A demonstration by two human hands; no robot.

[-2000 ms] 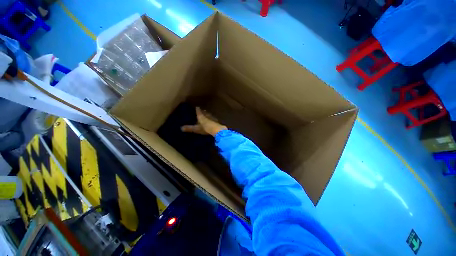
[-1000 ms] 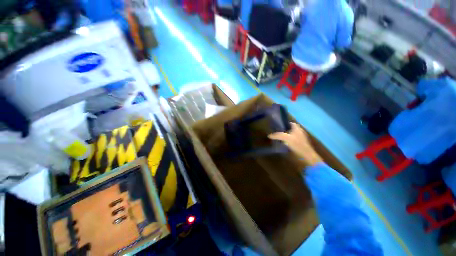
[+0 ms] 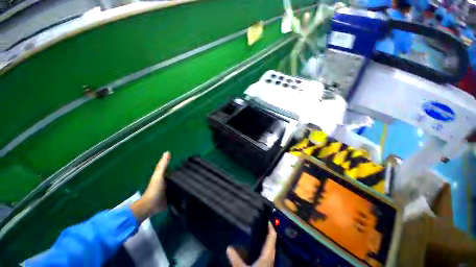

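Observation:
A thick stack of black plastic housings (image 3: 216,201) is tilted on its side over the green bench, its layered edges facing up. My left hand (image 3: 152,192) is at the stack's left end, fingers up; whether it touches the stack is unclear. My right hand (image 3: 257,251) holds the stack's near right corner and is partly cut off by the bottom edge. Another stack of black housings (image 3: 248,128) lies behind it. The orange fixture (image 3: 339,214) sits to the right, with a dark housing and the tan-green hinged cover (image 3: 395,229) around it.
The carton (image 3: 443,234) is at the lower right. Hazard tape (image 3: 339,152), a white tray with round holes (image 3: 284,86) and the blue machine head (image 3: 355,28) lie behind the fixture. The white gantry (image 3: 412,101) spans the right. White sheets (image 3: 149,242) lie near my left sleeve. A green wall runs along the left.
The view has swung left from the carton to the bench. My right hand has gone from a housing over the carton to the stack, and my left hand has come into view.

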